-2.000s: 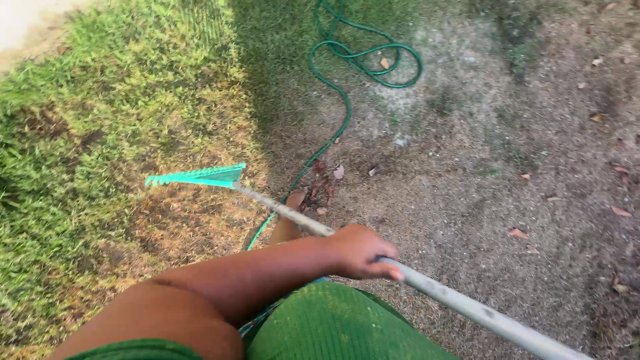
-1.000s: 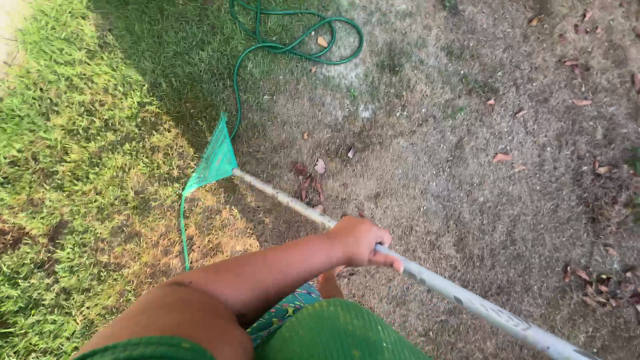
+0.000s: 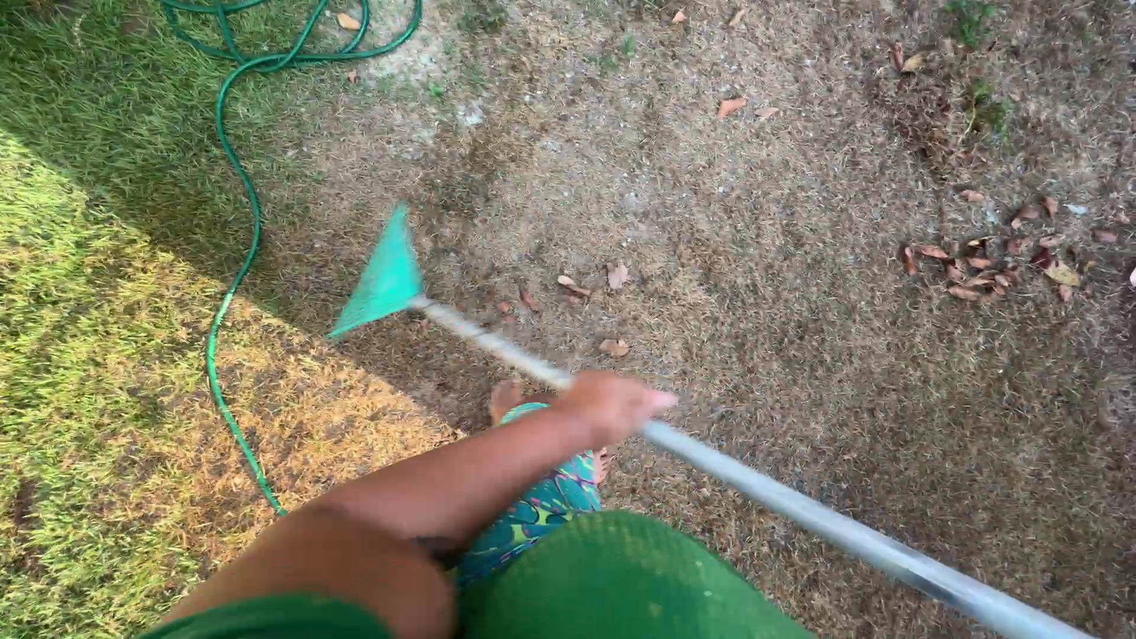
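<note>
My left hand (image 3: pixel 612 408) is closed around the pale pole of a leaf rake, a little right of the middle of the head view. The pole (image 3: pixel 781 497) runs from the lower right corner up to the left. At its far end is a turquoise fan-shaped rake head (image 3: pixel 386 275), blurred, over dry grass near the shadow's edge. A few brown leaves (image 3: pixel 617 275) lie to the right of the rake head. My right hand is out of the frame.
A green garden hose (image 3: pixel 257 222) winds down the left side, with loops at the top left. Several dry leaves (image 3: pixel 985 266) lie in a loose pile at the right. My bare feet (image 3: pixel 506 399) are just beyond my green shirt and patterned garment.
The rake head has moved from the sunlit grass across the hose to the shaded dry ground right of it. My left hand stays on the pole. The view has shifted right.
</note>
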